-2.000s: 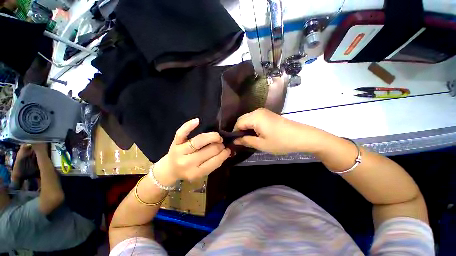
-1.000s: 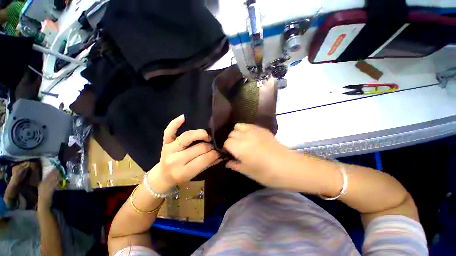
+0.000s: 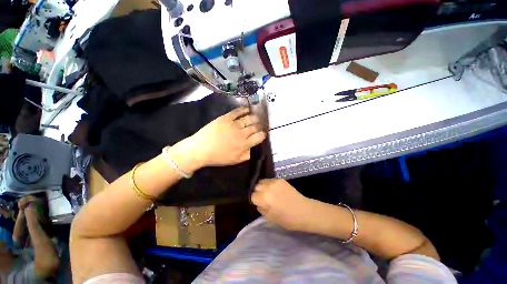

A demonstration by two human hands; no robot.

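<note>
The black garment piece [image 3: 183,177] lies left of and below the needle, its right edge running from the presser foot area [image 3: 253,99] down past the table's front edge. My left hand [image 3: 230,136] lies on the cloth just below the needle, fingers bent over the edge. My right hand [image 3: 275,202] grips the lower part of the same edge near my lap, fingertips closed on a dark brown fold [image 3: 257,169]. The white sewing machine head [image 3: 222,28] stands above my left hand. The stitching point is partly hidden by machine parts.
The thread snips [image 3: 367,92] and a small brown scrap [image 3: 362,72] lie right of the needle. A dark red case [image 3: 281,50] is strapped to the machine. Folded black cloth [image 3: 133,55] lies at upper left, cardboard [image 3: 186,227] below the table, a grey motor housing [image 3: 36,166] and another person's hands [image 3: 26,204] at left.
My left hand has moved up to the needle area and now lies on the cloth. My right hand has moved down towards my lap with the edge. The brown inner side is now mostly covered.
</note>
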